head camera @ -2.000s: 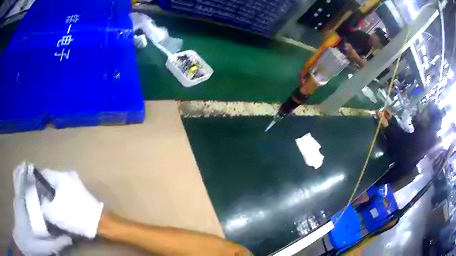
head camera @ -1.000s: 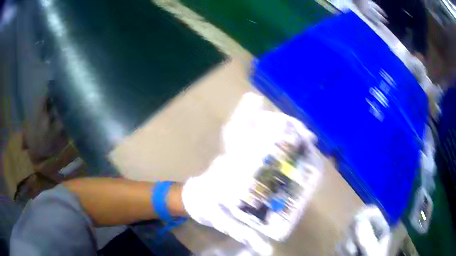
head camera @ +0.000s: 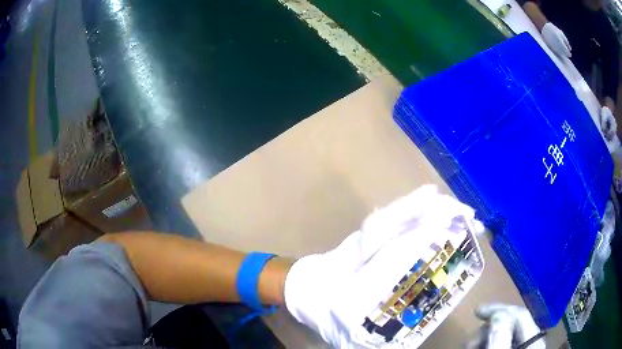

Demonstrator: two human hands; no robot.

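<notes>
A white square socket housing (head camera: 469, 271) faces up over the tan cardboard, with brass strips, a yellow block, a blue disc component and a black block inside. My left hand (head camera: 341, 283), in a white glove with a blue wrist strap, holds it by its left and upper side. My right hand (head camera: 508, 327), also gloved, is at the bottom edge, partly cut off. A thin dark tool, perhaps tweezers (head camera: 532, 340), shows at its fingers. The hand does not touch the housing.
A stack of blue plastic sheets (head camera: 505, 157) with white lettering lies right of the cardboard (head camera: 300, 170). Another open housing (head camera: 581, 305) is beyond it on the green belt. An open carton (head camera: 82, 204) is on the floor at left. A person's gloved hands (head camera: 556, 39) are at top right.
Since one second ago the view has shifted and sharpened. The housing in my left hand shows lower and further right. Two seconds ago the view was turned towards a hanging screwdriver.
</notes>
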